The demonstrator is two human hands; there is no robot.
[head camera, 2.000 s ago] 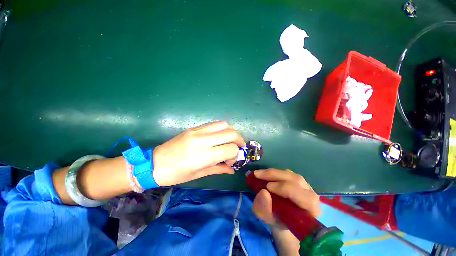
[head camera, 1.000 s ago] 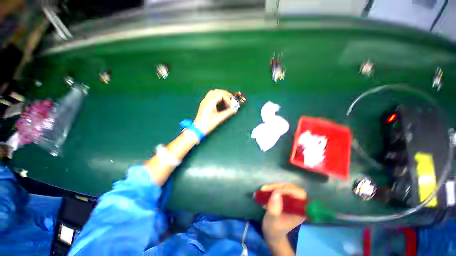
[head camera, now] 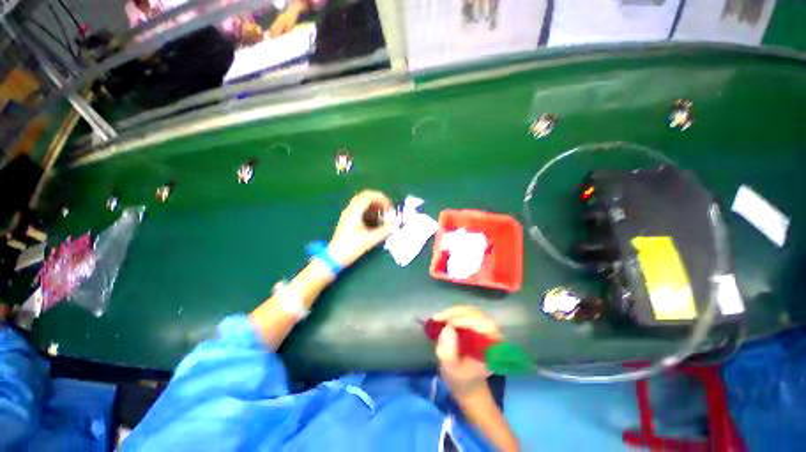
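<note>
My left hand [head camera: 361,226], with a blue wrist strap [head camera: 324,256], is over the green bench and holds a small round circuit board assembly [head camera: 378,213] in its fingers, just left of the crumpled white tissue [head camera: 410,235]. The board is blurred and partly covered by the fingers. My right hand [head camera: 464,346] is near the bench's front edge, closed round the red glue syringe [head camera: 461,338]. The syringe's dark tip points left, away from the board. A clear air hose [head camera: 610,378] runs from its green cap [head camera: 508,357] to the right.
A red bin [head camera: 502,253] with white tissue inside stands right of the crumpled tissue. The black dispenser [head camera: 619,190] stands further right. Several boards [head camera: 343,161] are spaced along the bench's far side; others [head camera: 561,304] lie beside the dispenser. A plastic bag [head camera: 107,269] lies far left.
The view has swung up and to the right. My left hand has moved from beside the syringe tip out over the bench, a board in its fingers. My right hand still holds the syringe.
</note>
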